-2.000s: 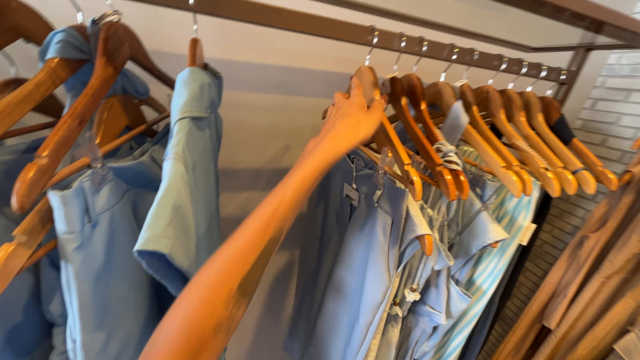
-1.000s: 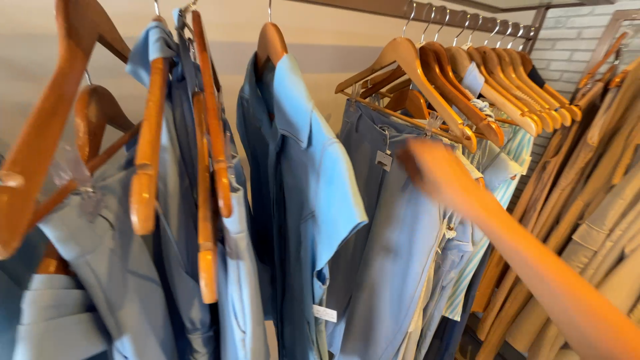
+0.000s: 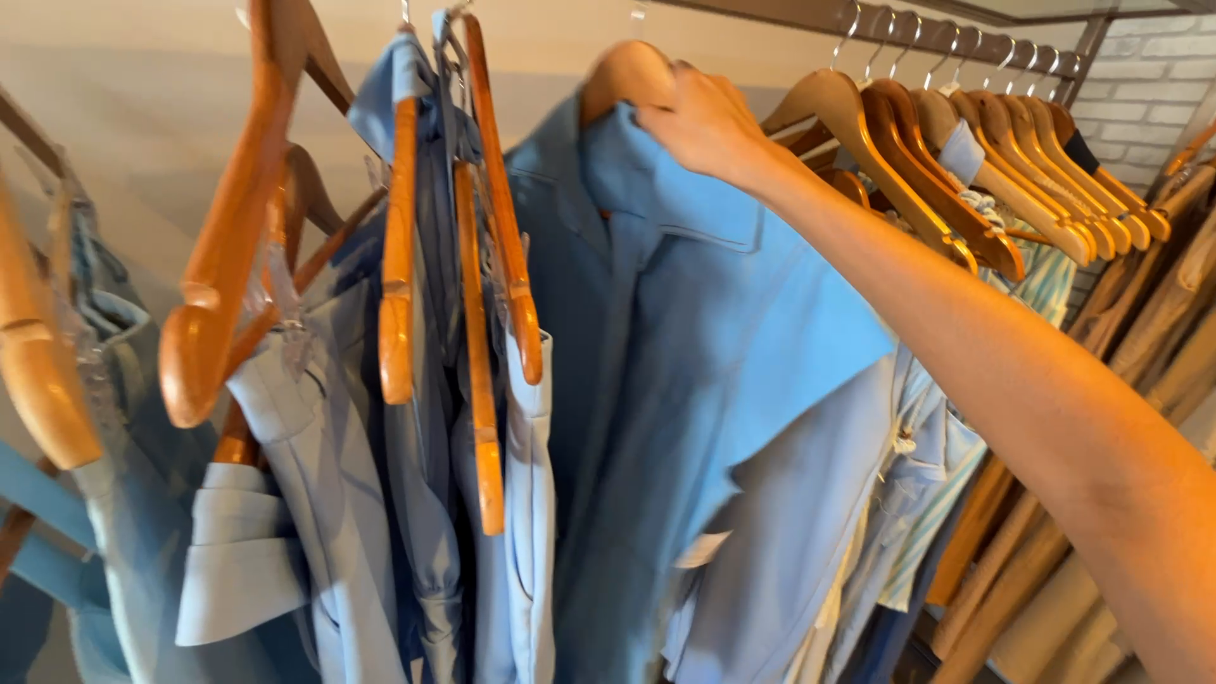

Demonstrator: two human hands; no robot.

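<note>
My right hand reaches in from the right edge, its fingers closed around the top of a wooden hanger. That hanger carries a blue collared shirt, turned partly toward me, with a small white tag low on it. Left of the shirt hang light blue trousers and other blue garments among wooden hangers. Just right of my hand is a lighter wooden hanger, first of a close row. My forearm covers part of the clothes there. My left hand is out of view.
A dark metal rail runs along the top, with hooks over it. Brown and tan garments hang at the far right, in front of a white brick wall. More hangers stand close at the left edge.
A second ago my right hand was blurred in front of the greyish-blue garments; now it grips the blue shirt's hanger farther left. The view has turned left since the earliest frame.
</note>
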